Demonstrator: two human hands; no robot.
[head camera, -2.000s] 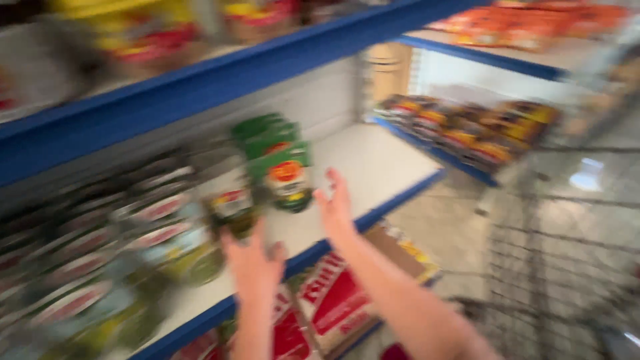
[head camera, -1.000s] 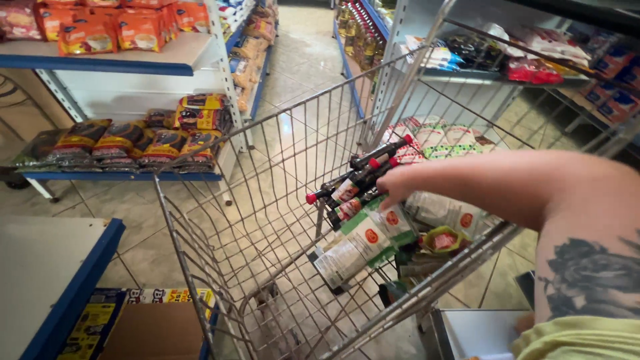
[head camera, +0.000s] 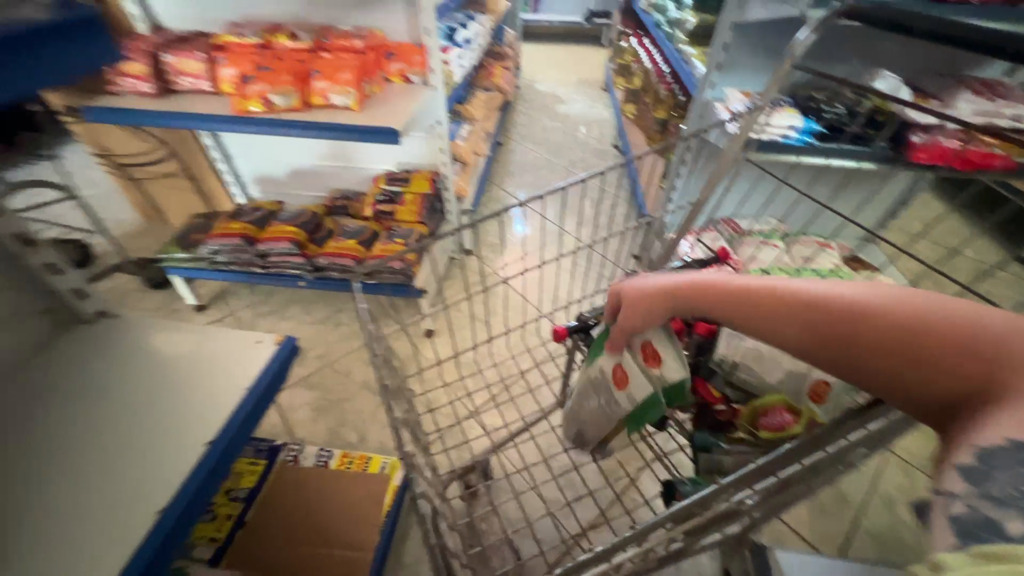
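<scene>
My right hand (head camera: 642, 310) reaches in from the right edge over a wire shopping cart (head camera: 512, 344). Its fingers grip the tops of green-and-white pouches (head camera: 628, 384) with red-orange emblems, which hang tilted inside the basket. Beside and behind them lie dark bottles with red caps (head camera: 580, 326), partly hidden by the hand and forearm. A yellow-green package (head camera: 772, 416) and another white pack (head camera: 772, 364) lie to their right. My left hand is not in view.
A white shelf with a blue edge (head camera: 232, 432) stands at the lower left, above an open cardboard box (head camera: 308, 512). Beyond the cart are a rack with orange packets (head camera: 304, 76) and dark-yellow bags (head camera: 320, 240), an aisle floor (head camera: 552, 96), and more shelves at the right.
The view has swung from the shelf to the cart. Two seconds ago both hands were at the shelf. Since one second ago, my right hand has lifted the pouches more upright, and their lower ends have swung.
</scene>
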